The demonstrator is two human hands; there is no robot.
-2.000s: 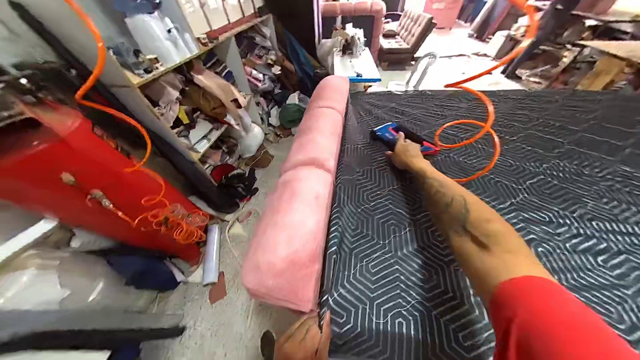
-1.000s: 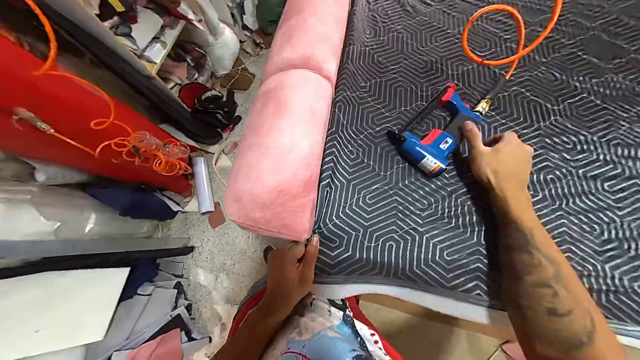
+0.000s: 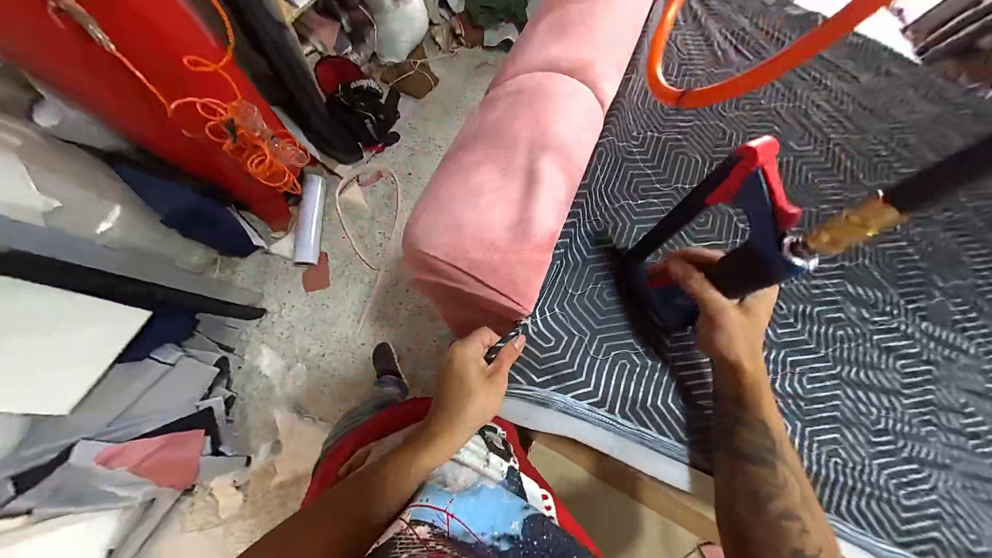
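Note:
My left hand (image 3: 477, 380) pinches a strip of dark patterned fabric (image 3: 508, 341) at the near corner of a pink upholstered roll (image 3: 504, 170). My right hand (image 3: 721, 302) grips a blue and red pneumatic staple gun (image 3: 721, 225), tilted up over the patterned fabric on the table. A brass fitting (image 3: 852, 223) joins the gun to its air hose. The dark fabric with pale geometric lines (image 3: 852, 364) lies along the right side of the roll, with loose threads on it. The gun's nose is hard to make out.
An orange hose (image 3: 744, 81) loops above the fabric. The table's wooden edge (image 3: 620, 473) is close to my body. On the floor at left are a white roll (image 3: 310, 221), fabric scraps (image 3: 155, 457) and a looped strip. A red tank (image 3: 147, 70) with coiled orange tubing stands beyond.
My right hand has lifted the staple gun off the fabric and tilted it; a second ago the gun lay there under the hand. My left hand stays at the pink roll's near corner.

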